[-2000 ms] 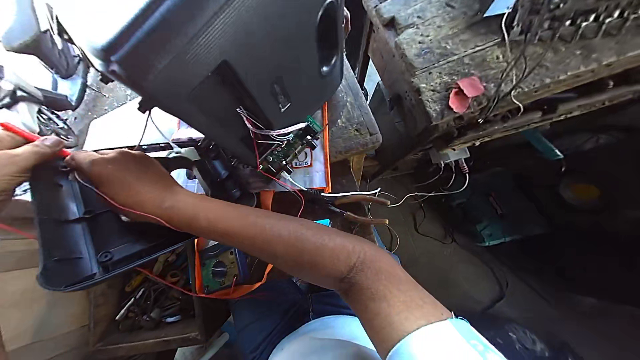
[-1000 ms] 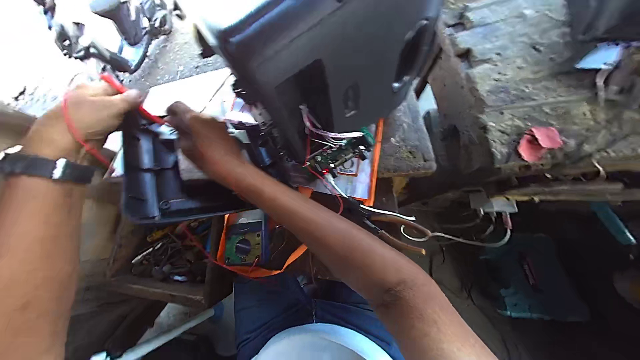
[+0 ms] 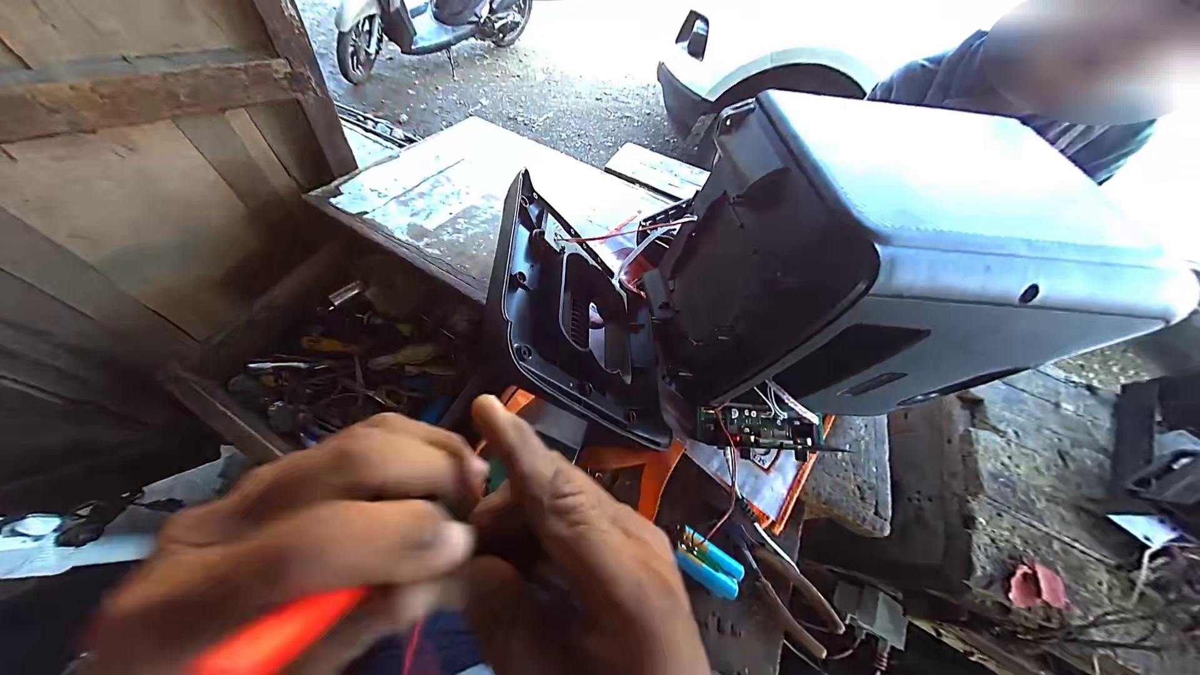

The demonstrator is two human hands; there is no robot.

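Note:
My left hand (image 3: 309, 544), blurred and close to the camera, is closed around a red test probe (image 3: 281, 630). Beside it, fingertips nearly meeting, is my right hand (image 3: 581, 553); whether it holds anything is hidden. Beyond them a black plastic panel (image 3: 562, 366) with an oval opening lies tilted. Wires run from it toward a large black speaker-like cabinet (image 3: 994, 253) resting on its side. A green circuit board (image 3: 759, 427) with a small red light hangs by wires at the cabinet's lower edge. Blue cylindrical cells (image 3: 710, 565) with wires lie below the board.
A wooden bench (image 3: 450, 202) carries the parts. An open compartment of jumbled tools (image 3: 366, 366) is at left, under a wooden wall (image 3: 122, 169). Pliers-like handles (image 3: 783, 600) and a power socket (image 3: 870, 614) are at lower right. A person (image 3: 1059, 84), a scooter (image 3: 431, 28) and a car are beyond.
Both hands have left the black panel and come together low, near the body. The red probe is still in my left hand. The view has swung up and left.

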